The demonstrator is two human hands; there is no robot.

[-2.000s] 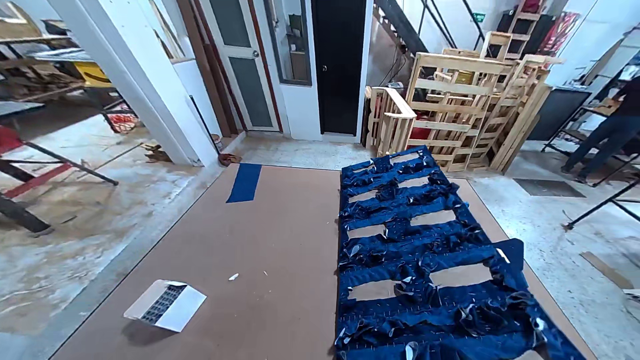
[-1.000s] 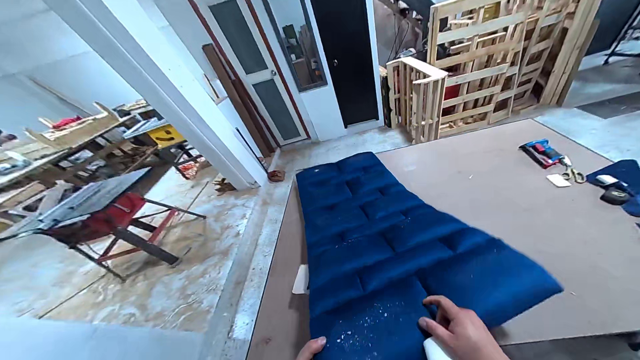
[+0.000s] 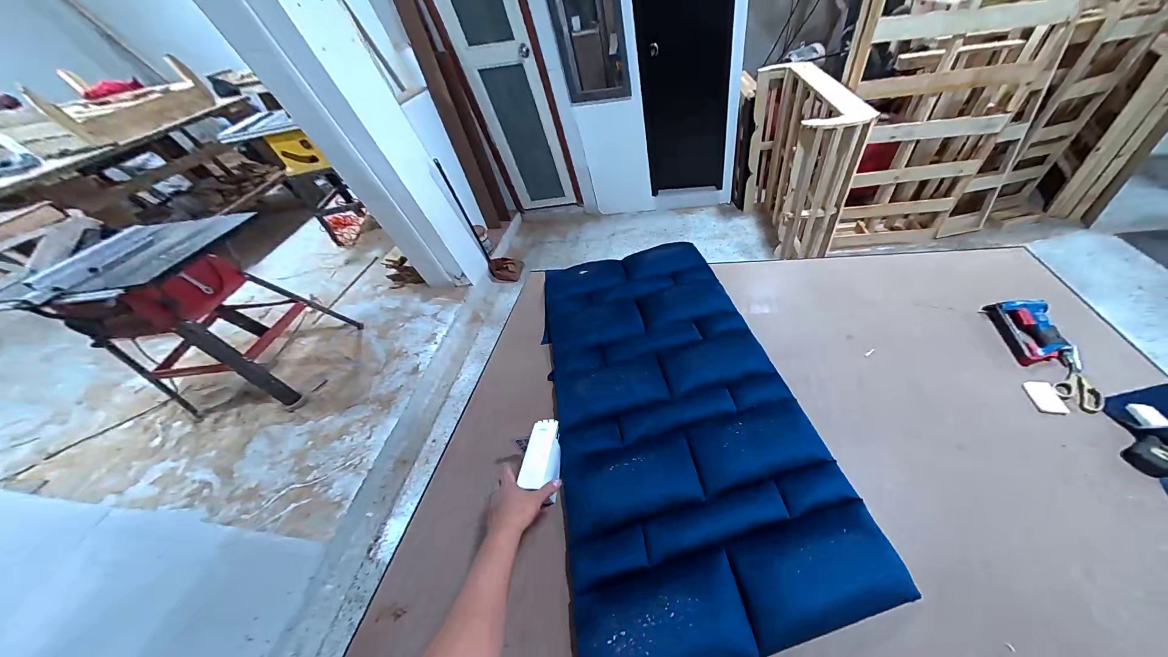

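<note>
A long blue padded fabric panel, stitched into brick-like blocks, lies smooth side up on the brown table board, with white specks on its near end. Beside its left edge, my left hand grips a small white box. My right hand is out of view. Toward the right edge of the board are a blue and red tool, scissors, a white flat piece and a black object by some blue fabric.
A table saw on a red and black stand is on the floor at the left, near a white column. Wooden frames lean at the back right. A black door is behind the table.
The panel, gathered side up two seconds ago, now lies smooth side up. Both hands were at its near end one second ago; my left hand now holds the white box, and my right hand has left view.
</note>
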